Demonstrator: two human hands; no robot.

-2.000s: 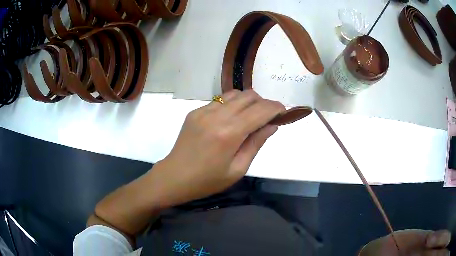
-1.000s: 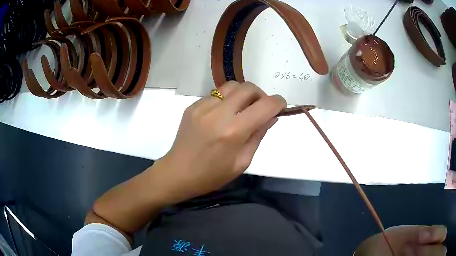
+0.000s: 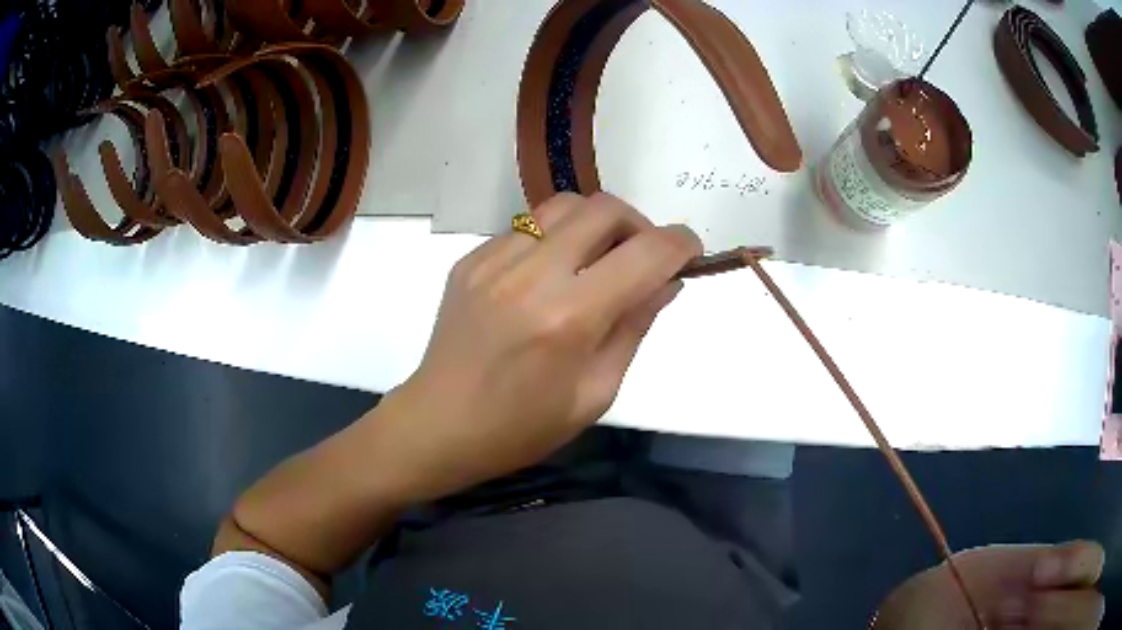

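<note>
My left hand (image 3: 541, 320), with a gold ring, grips a brown headband (image 3: 735, 92). The band's wide curve stands above the hand, with a black speckled lining inside, and one end sticks out past the fingertips, seen nearly edge-on. My right hand (image 3: 1003, 588) is low at the right, cut off by the bottom edge, and holds a thin brown-coated rod (image 3: 849, 391). The rod's tip touches the protruding end of the headband. An open glass jar (image 3: 861, 172) of glossy brown paint stands right of the band, with a dark stick leaning in it.
Brown headbands (image 3: 351, 148) stand in overlapping rows at the left, with black loops (image 3: 25, 185) at the far left. A clear cup (image 3: 880, 52) is beside the jar. A coiled brown strip (image 3: 1046, 80) lies at the right. Pink paper (image 3: 1114, 418) is at the right edge.
The headband has risen in view and its held end has turned from showing its face to nearly edge-on. The rod tip has moved slightly left and up onto that end.
</note>
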